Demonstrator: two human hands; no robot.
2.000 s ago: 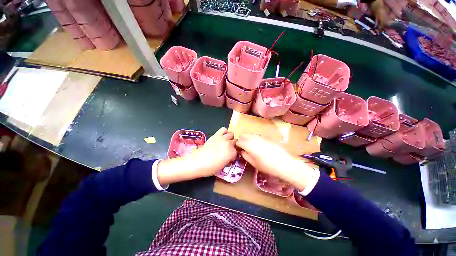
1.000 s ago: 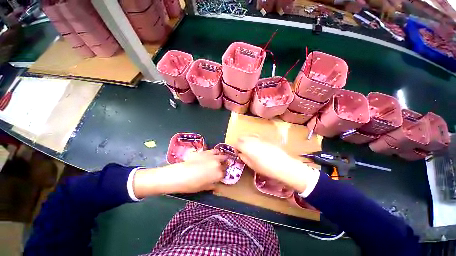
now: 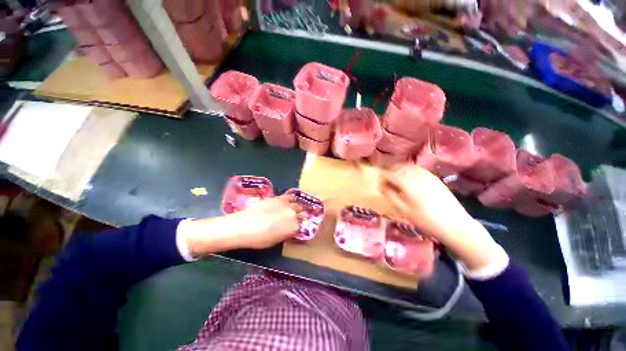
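Several open pink housings stand in a short row at the near bench edge. My left hand [image 3: 268,223] is on the second pink housing [image 3: 309,223], its fingers at the rim and inner edge. The leftmost housing [image 3: 240,195] stands partly behind that hand. Two more housings, one [image 3: 358,236] beside another [image 3: 410,252], stand on the cardboard mat [image 3: 329,177], with dark strips along their inner walls. My right hand [image 3: 419,199] is raised over the mat's right side, blurred; whether it holds anything is unclear. The glue gun's body is hidden behind the right arm; a thin glue stick [image 3: 494,225] shows.
Stacked pink housings [image 3: 319,96] with red wires stand behind the mat. White paper [image 3: 41,137] lies left, with a yellow scrap [image 3: 199,191] nearer. A grey layered block [image 3: 600,219] lies right. A metal post [image 3: 168,55] rises at left. A blue bin [image 3: 566,75] is across the bench.
My right hand has moved away from the second housing, to the right and over the mat, uncovering the housings at right. My left hand stays at the second housing. The view has shifted slightly.
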